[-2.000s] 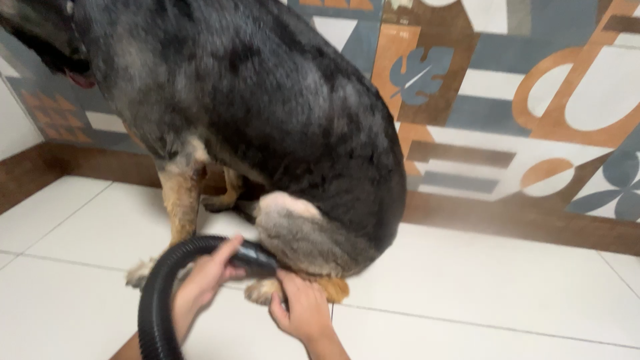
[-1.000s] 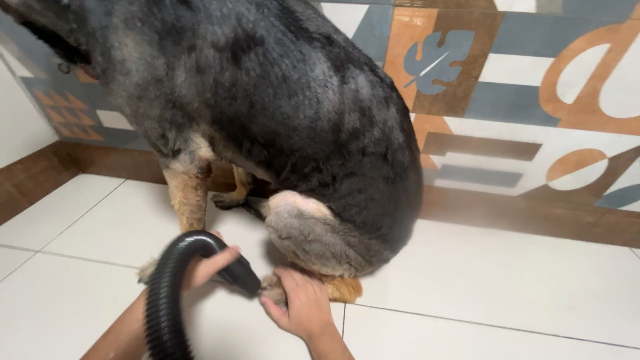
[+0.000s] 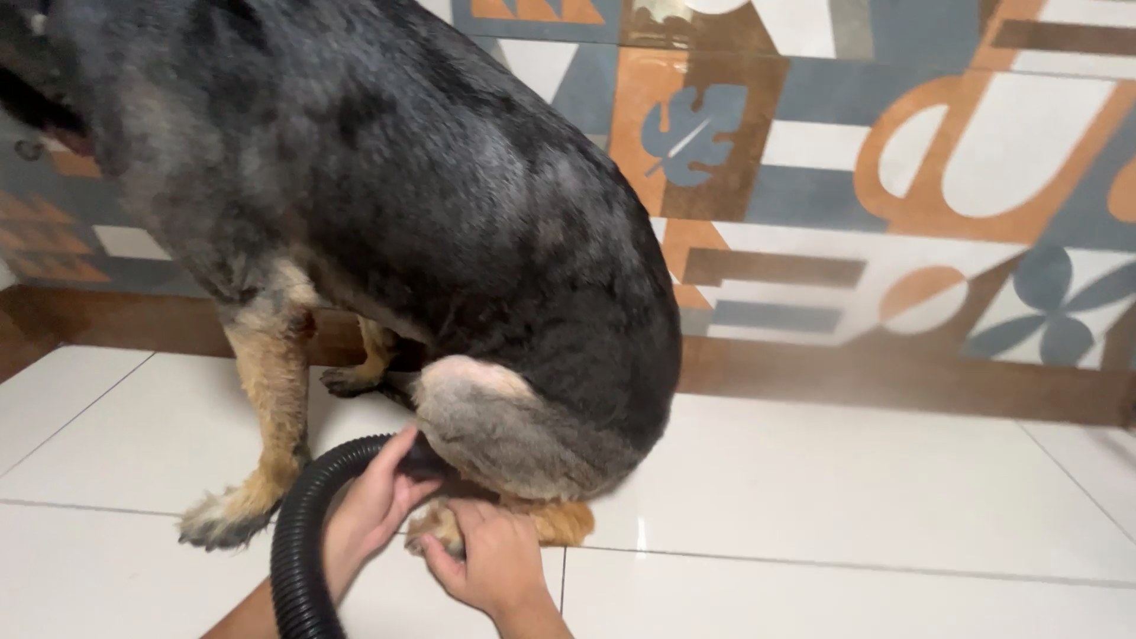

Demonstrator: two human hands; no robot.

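A black-and-tan dog (image 3: pixel 497 204) sits on the tiled floor, its head cut off at the left edge. My left hand (image 3: pixel 386 497) holds the end of a black corrugated hose (image 3: pixel 297 541), whose nozzle lies under the dog's belly beside the hind leg and is mostly hidden. With my right hand (image 3: pixel 488 550) I grip the dog's hind paw (image 3: pixel 435 528), fingers over its top and thumb at the front. The dog's front paw (image 3: pixel 231 515) rests on the floor to the left of the hose.
White floor tiles (image 3: pixel 843 497) with dark joints extend around the dog. Behind it stands a wall (image 3: pixel 816 195) with orange, grey and white patterns above a brown skirting (image 3: pixel 799 382). Another front paw (image 3: pixel 351 382) rests farther back.
The nozzle pointed down at the hind paw a second ago; my left hand has brought it up beside the hind leg, under the belly. My right hand stays at the hind paw.
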